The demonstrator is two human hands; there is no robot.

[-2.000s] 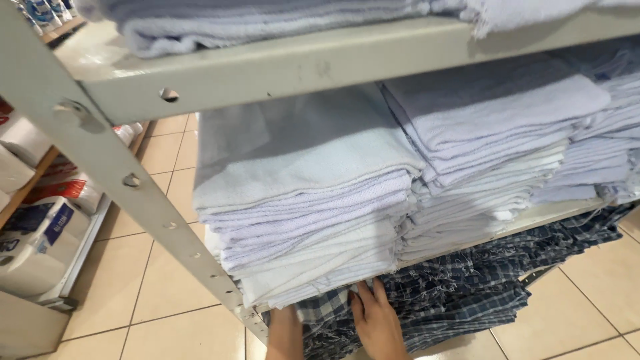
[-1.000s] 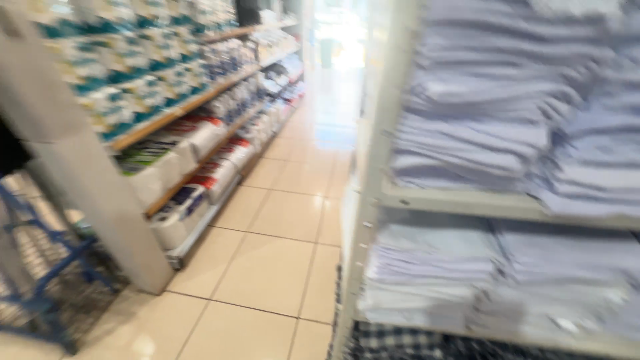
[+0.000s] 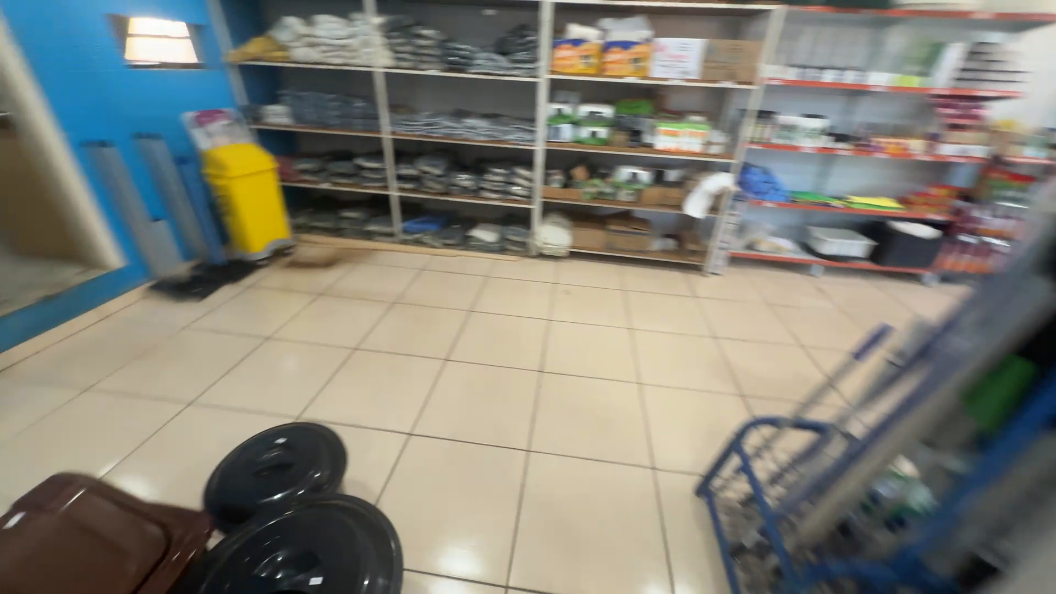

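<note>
Neither my left hand nor my right hand shows in the head view now. Across the tiled floor stands a tall shelving unit with stacks of folded grey and dark cloths. Pale cloths lie on its upper left shelf. Further right, its shelves hold orange-and-white packages, bottles and cardboard boxes. What my hands hold or touch is hidden from view.
Black round lids and a brown plastic lid are at the lower left. A blue metal rack with long poles stands at the right. A yellow bin is by the blue wall.
The view has swung away from the shelf of pale cloths to another part of the room. My hands, at the dark checked cloths two seconds ago, have left the view.
</note>
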